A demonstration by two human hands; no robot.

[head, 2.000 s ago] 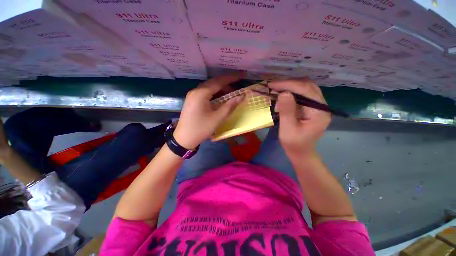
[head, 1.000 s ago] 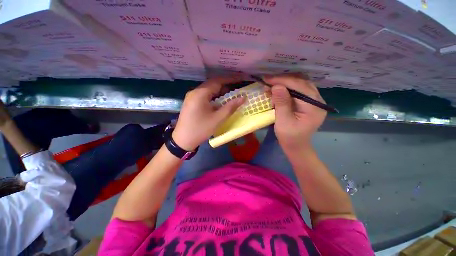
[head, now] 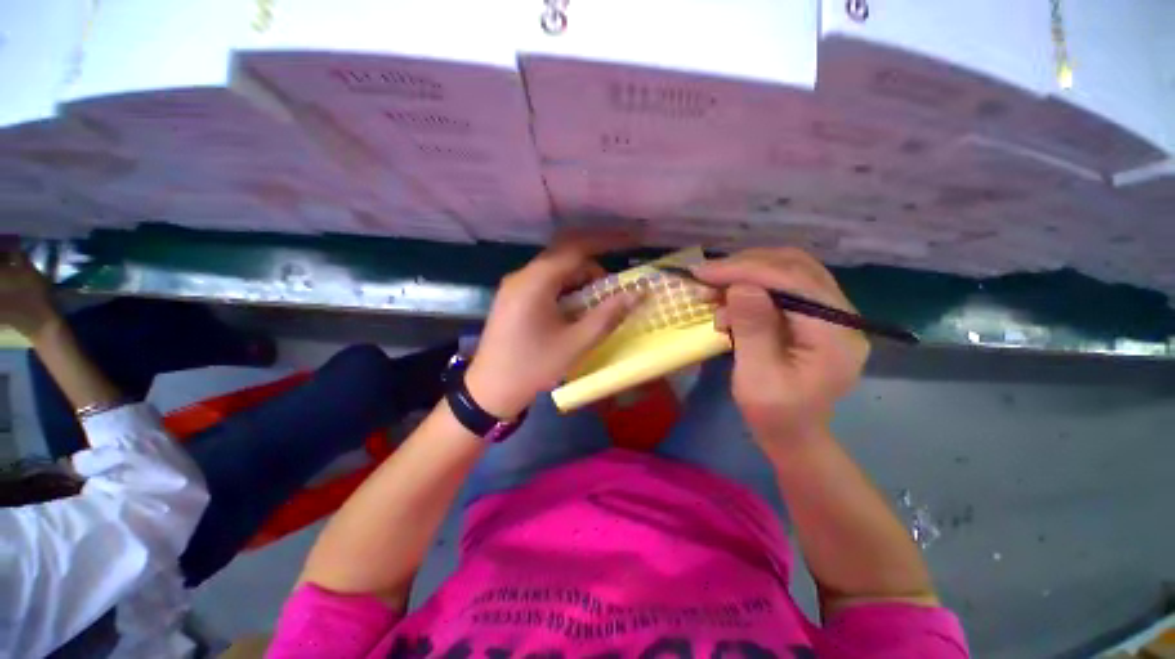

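Observation:
A yellow sticker sheet (head: 644,357) is held above my lap, its lower edge curled, with rows of small round dark marks on its upper part. My left hand (head: 548,322) is bare and grips the sheet's left side, thumb on top. My right hand (head: 796,337) is bare and holds a thin dark pointed tool (head: 844,315), its rear end sticking out to the right. The tool's front end lies at the sheet's top right part and is partly hidden by the fingers. My right fingertips are at the sheet's right edge.
Stacked white boxes (head: 670,135) with pinkish ends stand in front of me on a green bench with a shiny rim (head: 296,294). A person in white sleeves (head: 110,515) sits at the left by a red stool (head: 316,500). Bits of litter (head: 923,519) lie on the grey floor.
The view has tilted, so more box tops show and the hands sit lower in the picture. The sheet's lower edge has curled since the oldest frame. Both hands keep their hold.

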